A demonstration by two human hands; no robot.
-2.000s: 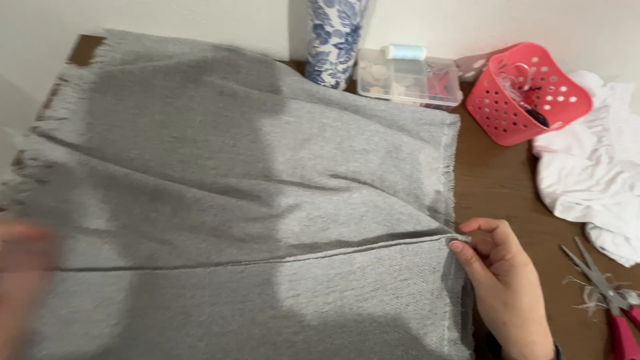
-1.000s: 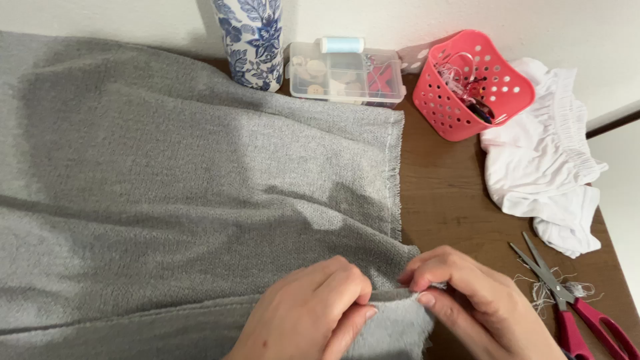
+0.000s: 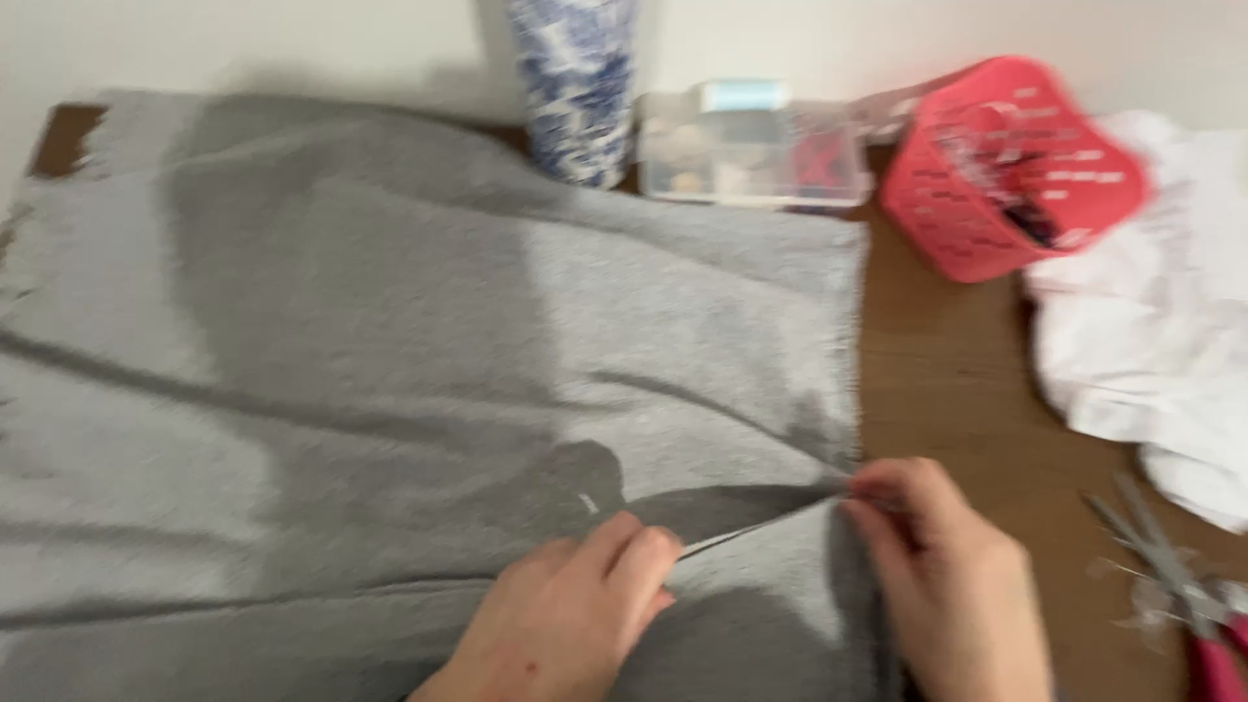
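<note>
A large grey woven fabric (image 3: 390, 322) with frayed edges lies across the table, its folded edge running along the lower part. My right hand (image 3: 946, 575) pinches the corner of that fold between thumb and fingers at the fabric's right side. To its left, my left hand (image 3: 575, 604) grips the same folded edge, thumb against fingers. Between the two hands the edge is drawn up in a taut line, with a dark gap of shadow behind it. The view is slightly blurred, and whether a pin or needle is between my fingers cannot be told.
Along the wall stand a blue-and-white patterned container (image 3: 577, 93), a clear compartment box (image 3: 751, 161) with a pale blue thread spool (image 3: 743, 95) on it, and a pink perforated basket (image 3: 960, 210). White cloth (image 3: 1121, 341) and scissors (image 3: 1160, 561) amid loose threads lie on the wooden table (image 3: 946, 380) at right.
Two seconds ago my left hand was at the far left of the fabric; now it grips the fold near my right hand. Since one second ago my hands have moved farther apart along the edge.
</note>
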